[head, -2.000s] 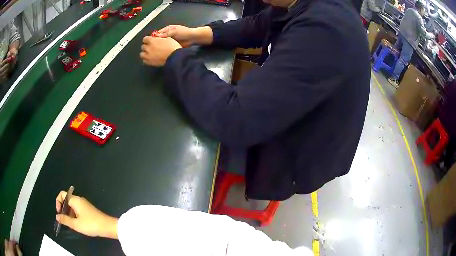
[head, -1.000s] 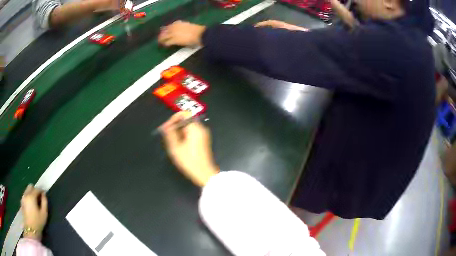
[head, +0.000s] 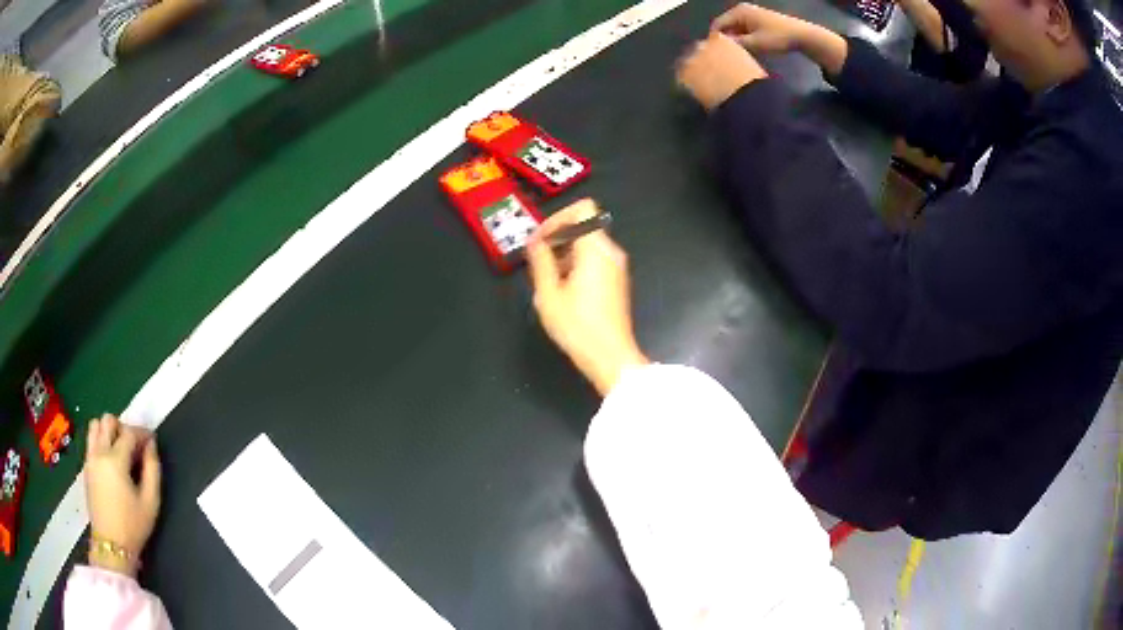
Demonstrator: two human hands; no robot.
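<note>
My right hand [head: 584, 286] holds slim tweezers [head: 576, 230], their rounded end pointing right. Its fingers are at the lower edge of a red unit [head: 489, 212] with an orange end and a white board with black marks. A second such unit [head: 531, 151] lies against it, behind and to the right. My left hand [head: 120, 484] rests at the white rail on the left, fingers curled; whether it holds anything cannot be told. A long white backing sheet [head: 342, 556] lies between my hands at the bottom, with a grey strip on it.
Two red units lie on the green belt [head: 185, 265] at the far left, another [head: 285, 59] at the top. The white rail [head: 234, 310] curves between belt and dark bench. A person in dark clothing [head: 911, 246] sits at the right, hands over the bench. Other people's arms show top left.
A second unit now lies beside the first. My right hand has moved from near the sheet to the units. The seated person's arm has drawn back from the belt. The view has shifted left.
</note>
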